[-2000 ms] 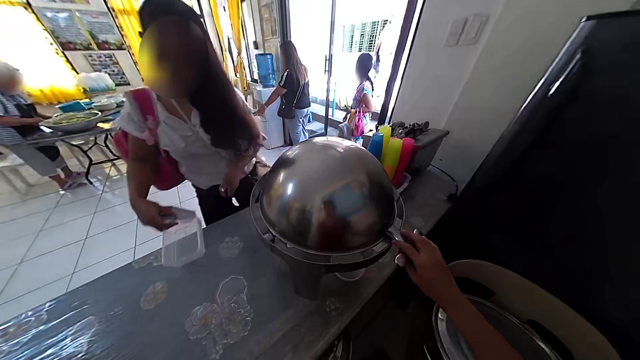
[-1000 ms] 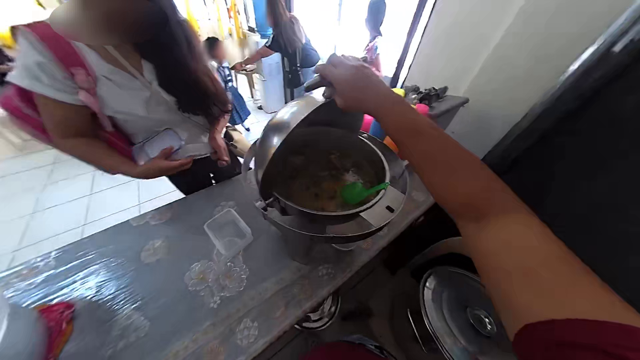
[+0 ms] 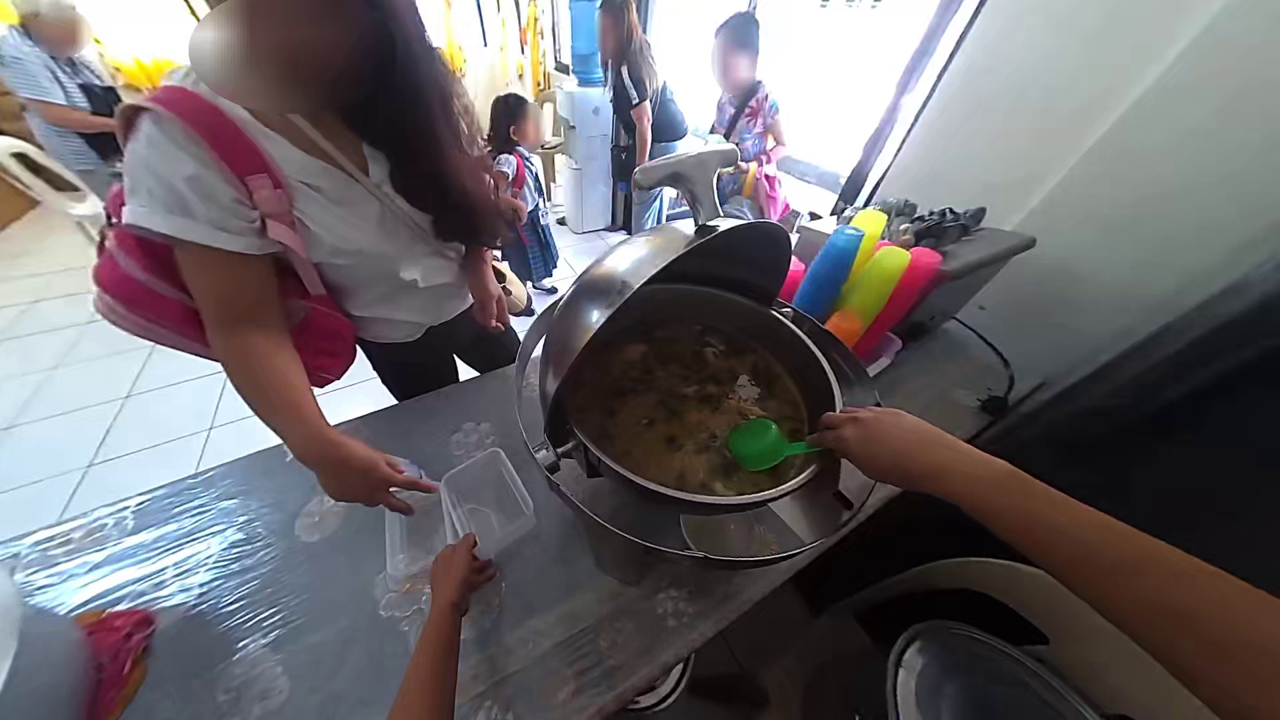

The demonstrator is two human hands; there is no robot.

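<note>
My right hand (image 3: 868,440) grips the handle of a green plastic ladle (image 3: 757,444), whose bowl rests in the soup (image 3: 660,400) inside a round steel chafing dish (image 3: 838,385). Its domed lid (image 3: 610,290) is raised and tilted to the left, with the handle (image 3: 690,180) on top. My left hand (image 3: 461,574) holds the near edge of a clear plastic container (image 3: 490,500), tilted just left of the dish. Another clear plastic piece (image 3: 412,535), a container or its lid, lies against it, under a person's hand (image 3: 365,475).
The person with a pink bag (image 3: 225,320) stands across the plastic-covered table (image 3: 330,640). Colourful plastic tumblers (image 3: 860,275) and a grey bin (image 3: 965,265) are behind the dish at right. A lidded pot (image 3: 985,670) sits low at right. Several people stand near a water dispenser (image 3: 588,150).
The closed lid was raised by my right hand, which has since moved from the lid to the ladle. My left hand has come into view at the container. The person's hand has reached down to the table.
</note>
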